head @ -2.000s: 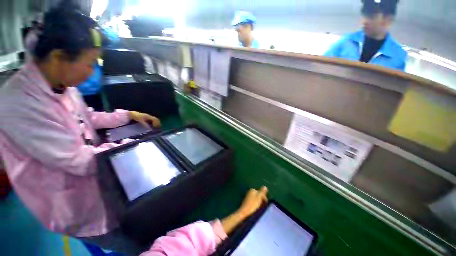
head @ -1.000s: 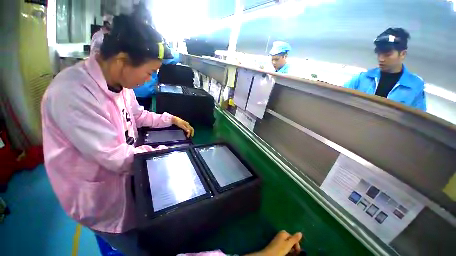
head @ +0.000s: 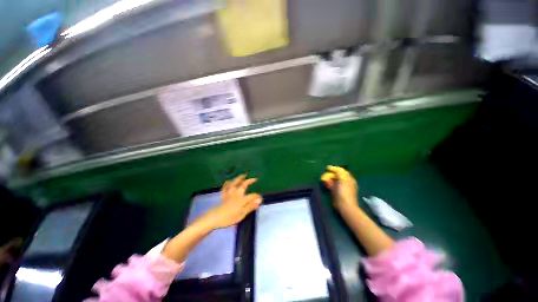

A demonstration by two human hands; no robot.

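Note:
Two tablets lie side by side in a black tray (head: 246,259) in front of me. The left tablet (head: 206,253) has a dull grey-lilac screen; the right tablet (head: 290,248) has a bright white screen. My left hand (head: 236,203) is over the top edge of the left tablet, fingers spread; whether it holds something small is not clear. My right hand (head: 344,189) is beyond the right tablet's top right corner, fingers bent, with yellow finger cots. The image is blurred, so I cannot tell whether it holds anything.
A white bundle (head: 387,213) lies on the green mat (head: 436,206) right of my right hand. Another tray with tablets (head: 56,236) stands at left, part of a hand at its edge. A dark stack is at right. A partition with an instruction sheet (head: 206,108) and yellow paper (head: 253,26) runs behind.
The view has swung right, from the neighbouring worker to the tray in front of me. Both my hands now show; my right hand was out of view before.

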